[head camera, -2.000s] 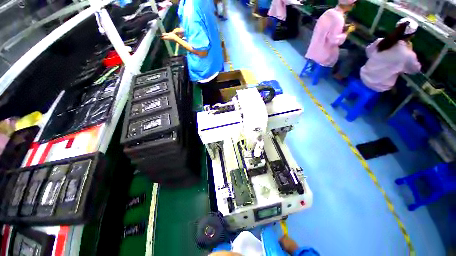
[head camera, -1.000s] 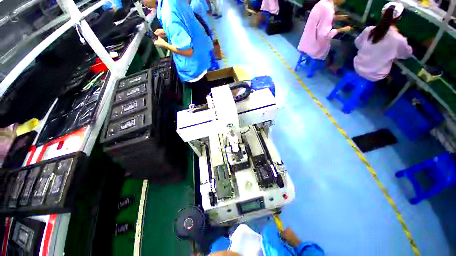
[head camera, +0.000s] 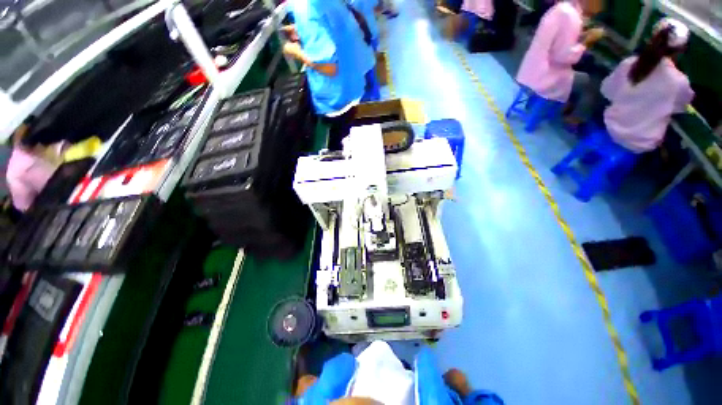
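Note:
The white bench machine (head camera: 339, 176) stands in front of me. Its narrow head (head camera: 375, 213) is above the middle. A left fixture (head camera: 351, 273) holds a grey-green flat piece, and a dark right fixture (head camera: 416, 267) lies beside it. A small screen (head camera: 388, 317) and a red button (head camera: 445, 315) are on the front edge. Bare skin of my left arm or hand (head camera: 305, 386) shows at the bottom edge, cut off. Skin of my right arm or hand (head camera: 457, 382) shows beside my blue sleeve, small and blurred. Fingers cannot be made out at either.
A black tray stack (head camera: 237, 190) stands left of the machine. A black round fan (head camera: 290, 321) is at its front left corner. A tray with units (head camera: 83, 231) lies on the left shelf. A person in blue (head camera: 324, 59) stands behind; seated people in pink are at right.
The view has shifted, so the machine sits more upright and central than one second ago. More of my left side's skin and sleeve shows at the bottom. The fixtures look unchanged.

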